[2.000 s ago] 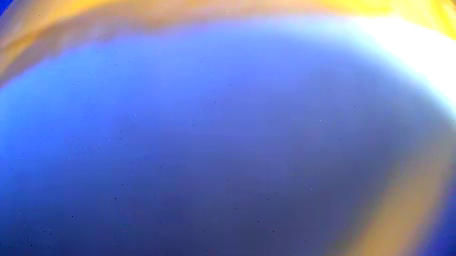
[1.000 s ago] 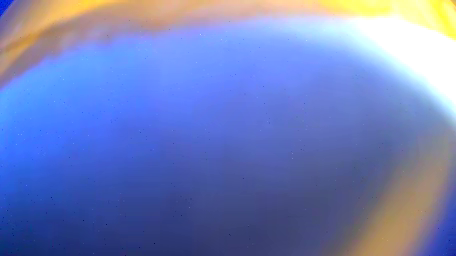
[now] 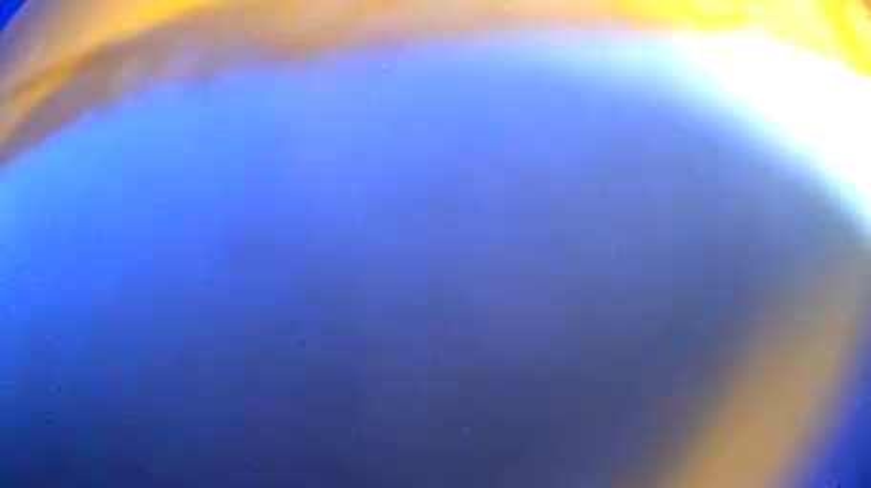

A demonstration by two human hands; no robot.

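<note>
A blurred blue to dark grey surface (image 3: 411,248) fills nearly the whole head view, very close to the lens. It is too blurred to tell what it is. Neither my left hand nor my right hand can be made out. No tool or work piece can be made out.
A blurred orange-yellow band (image 3: 382,24) runs along the top edge. A very bright white patch (image 3: 802,105) is at the upper right. A blurred tan band (image 3: 774,391) slants along the lower right.
</note>
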